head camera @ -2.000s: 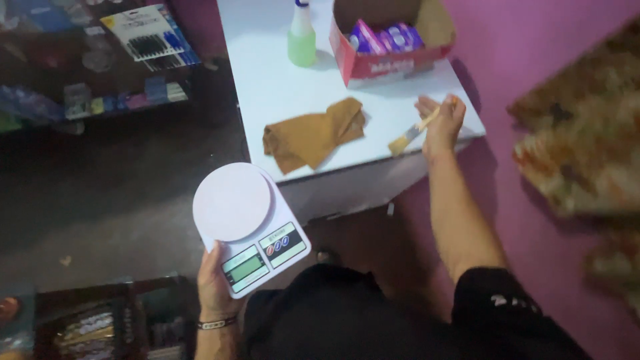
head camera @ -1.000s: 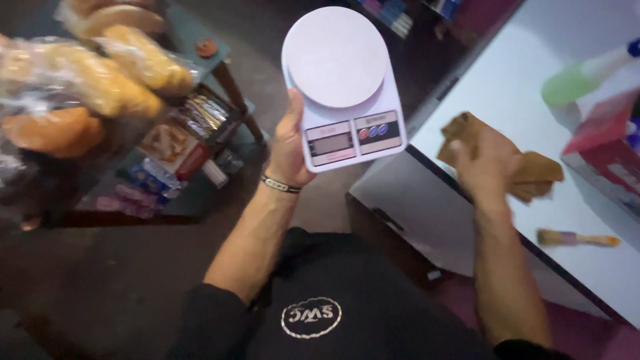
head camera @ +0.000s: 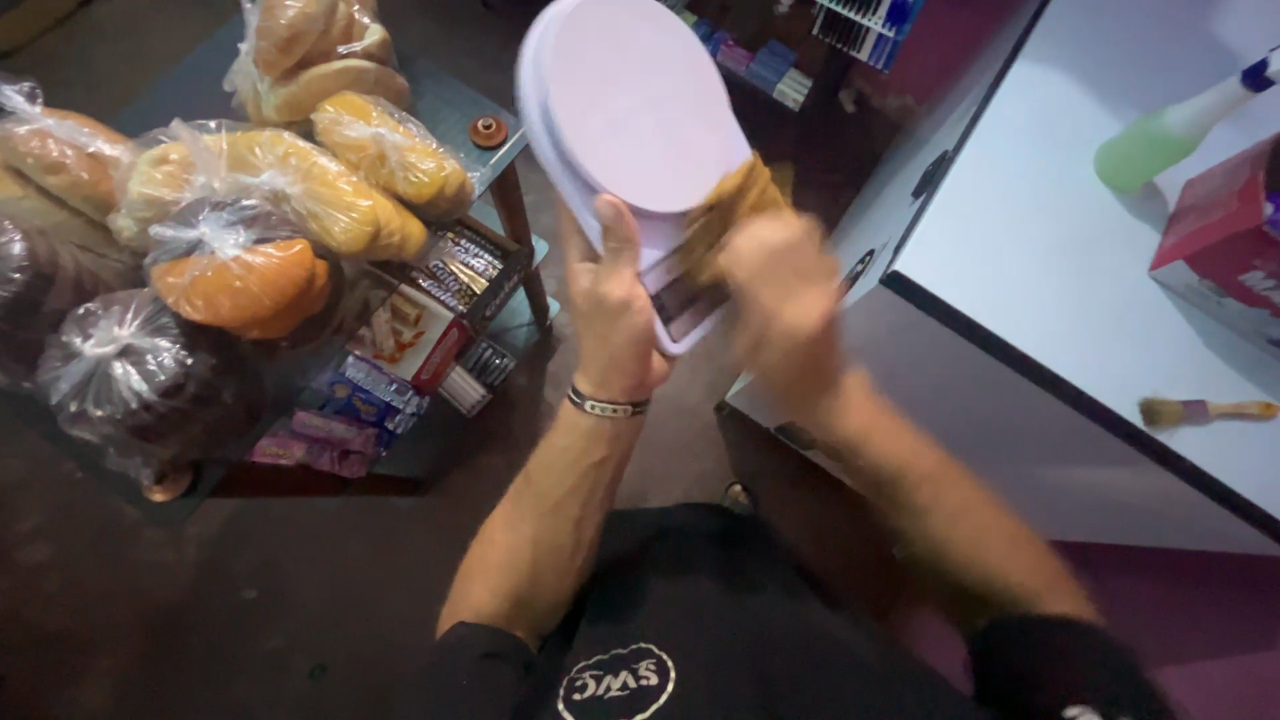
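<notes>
My left hand [head camera: 612, 300] grips a white digital kitchen scale [head camera: 640, 105] by its lower left edge, thumb on top, and holds it tilted in the air. A brown cloth [head camera: 735, 215] is bunched in my right hand [head camera: 785, 290], which is blurred and presses it on the scale's control panel, just below the round platform. The cloth and fingers hide part of the panel. On the white table at the right lies a paintbrush [head camera: 1205, 411] with a wooden handle.
A spray bottle with green liquid [head camera: 1140, 155] and a red cardboard box [head camera: 1225, 235] stand on the white tabletop [head camera: 1060, 250]. At the left, a glass-topped table [head camera: 435, 105] carries bagged bread [head camera: 280, 185]; boxed snacks [head camera: 405, 335] sit below.
The right hand held the brush at first, then reached to the cloth on the table; now the brush lies there and the cloth is in that hand against the scale. The view has swung.
</notes>
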